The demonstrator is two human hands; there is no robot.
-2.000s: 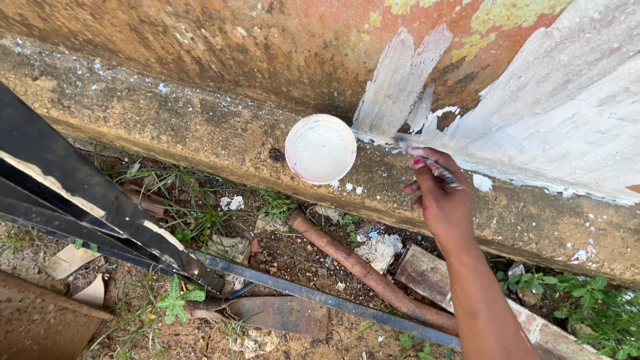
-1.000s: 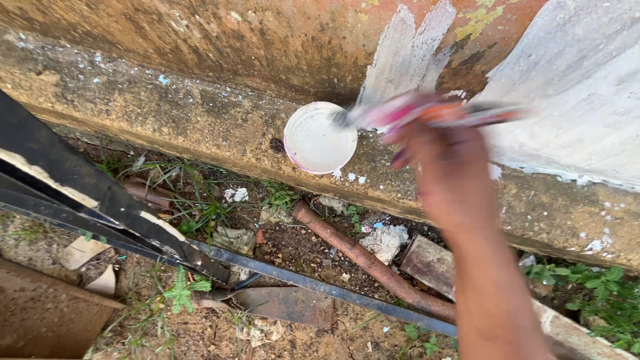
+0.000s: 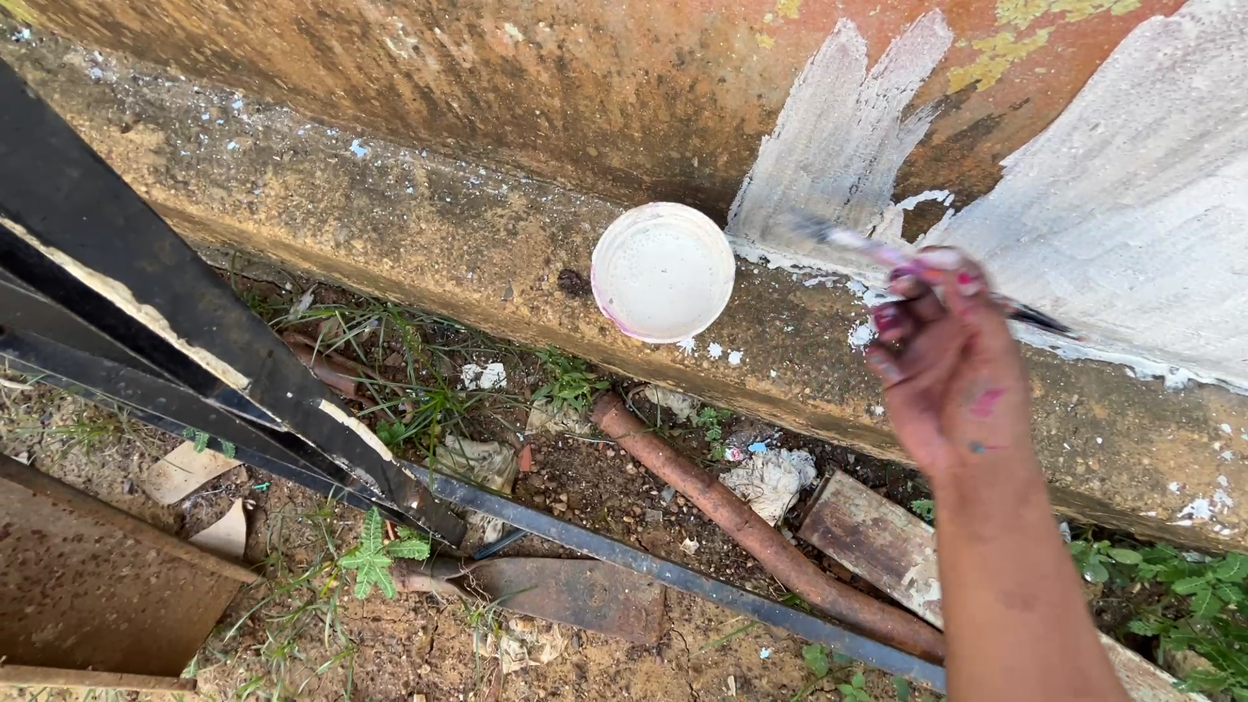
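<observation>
My right hand [image 3: 941, 351], smudged with pink, grips a paintbrush [image 3: 868, 244] by its handle. Its blurred bristles point left, in front of the white strokes low on the wall [image 3: 604, 88]; whether they touch it I cannot tell. Left of the brush, a round tub of white paint [image 3: 665, 271] rests on the concrete ledge [image 3: 419, 229]. White paint [image 3: 1141, 195] covers the wall's right part, and a separate white patch [image 3: 829, 136] stands left of it, over orange-brown plaster. My left hand is out of view.
A black metal frame [image 3: 175, 263] slants in from the left. Below the ledge lie a rusty pipe [image 3: 741, 517], a long metal strip [image 3: 624, 556], a rusty metal piece [image 3: 868, 536] and crumpled scraps [image 3: 770, 483]. Weeds [image 3: 1189, 585] grow at the lower right. A brown panel [image 3: 88, 575] lies lower left.
One second ago the brush tip was by the tub's right rim; now it is farther right, by the white wall strokes. My right hand still holds the brush.
</observation>
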